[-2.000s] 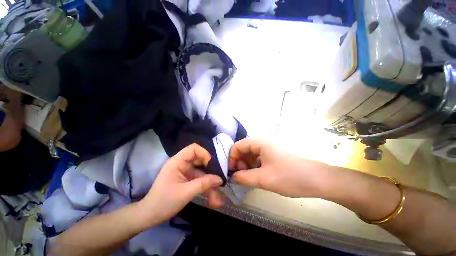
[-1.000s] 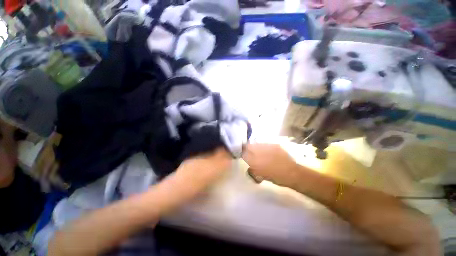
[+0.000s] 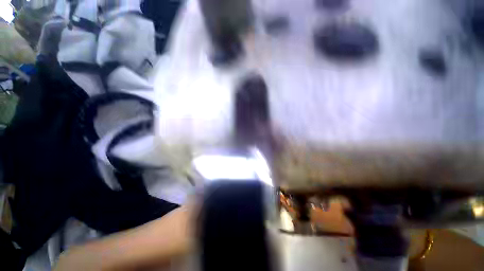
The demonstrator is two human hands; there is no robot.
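The off-white sewing machine head fills the middle and right of the blurred view, very close. A garment piece with white panels and black bands lies left of it, beside large black fabric. My left forearm enters at the lower left; its hand is hidden behind a dark upright part of the machine. Skin of my right hand or wrist shows under the head, behind the needle parts; its fingers cannot be made out. A gold bracelet is on that arm.
More white and dark garment pieces are heaped at the upper left, behind the black fabric. A greenish object shows at the left edge. The machine head blocks the view of most of the table.
The view has moved in close to the machine head, which now covers the work area. My hands, earlier together at the black and white fabric edge, are now mostly hidden behind it.
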